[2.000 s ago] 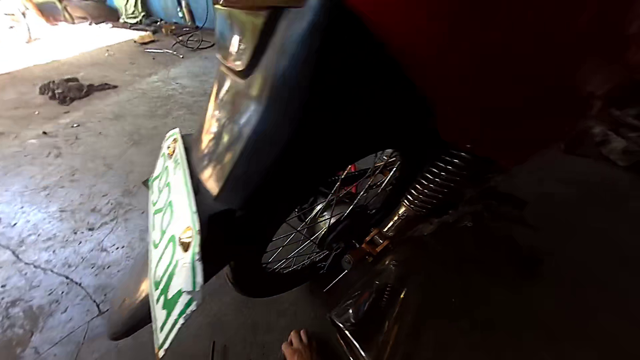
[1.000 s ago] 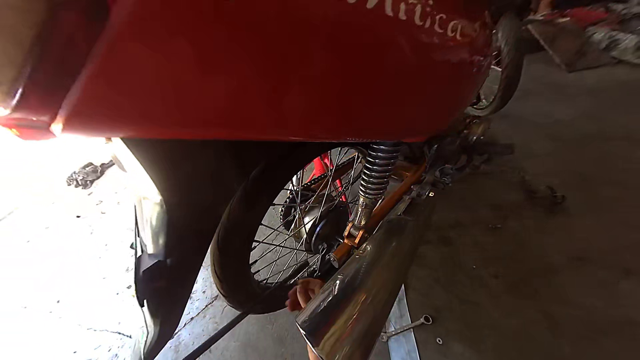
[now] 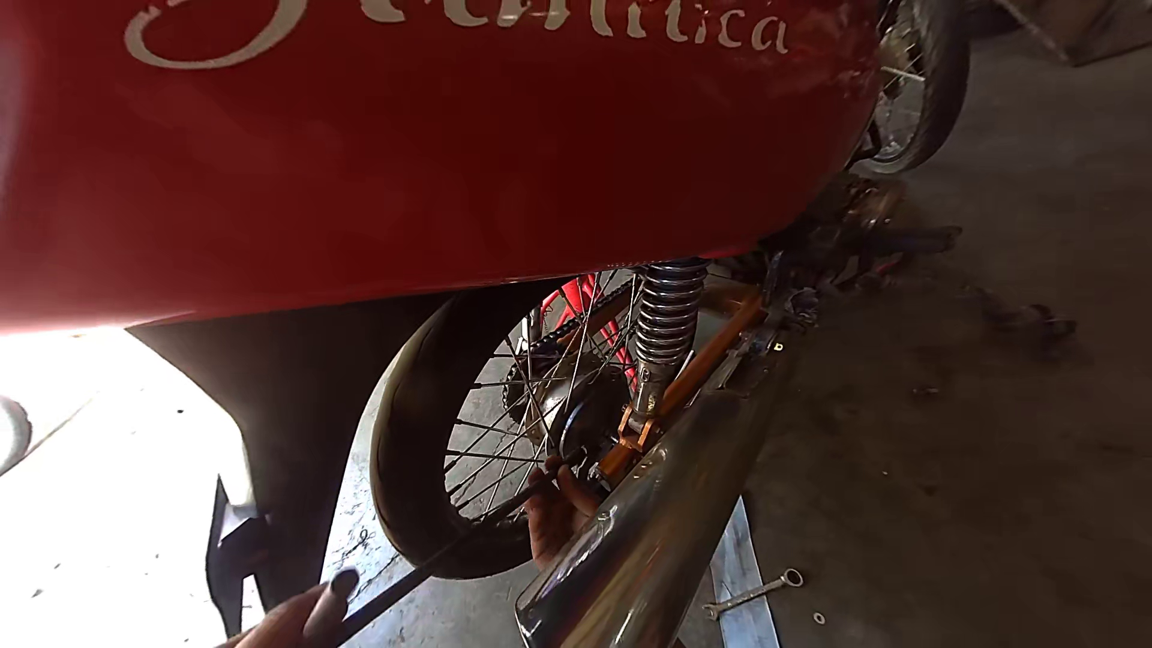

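Note:
My left hand [image 3: 292, 619], at the bottom left edge, is closed on the near end of a long dark metal rod [image 3: 405, 583]. The rod slants up to the right, across the tyre of the motorcycle's rear wheel [image 3: 418, 504], and ends by the axle. There the fingers of my right hand [image 3: 556, 513] are curled around its far part, partly hidden behind the chrome exhaust muffler [image 3: 643, 540]. Just above that hand are the wheel hub [image 3: 553, 405], the orange swingarm [image 3: 702, 364] and the coil-spring shock absorber [image 3: 668, 315].
The red body panel [image 3: 450, 162], with pale lettering, spans the top. A dark mudguard [image 3: 297, 405] hangs at left. On the floor at lower right lie a combination wrench [image 3: 756, 594] over a flat metal strip [image 3: 742, 562] and a washer [image 3: 819, 618]. Another wheel [image 3: 945, 90] stands at top right.
The view has swung from the licence plate and rear end to the wheel's side. My left hand, out of sight one second ago, now shows on the rod at bottom left.

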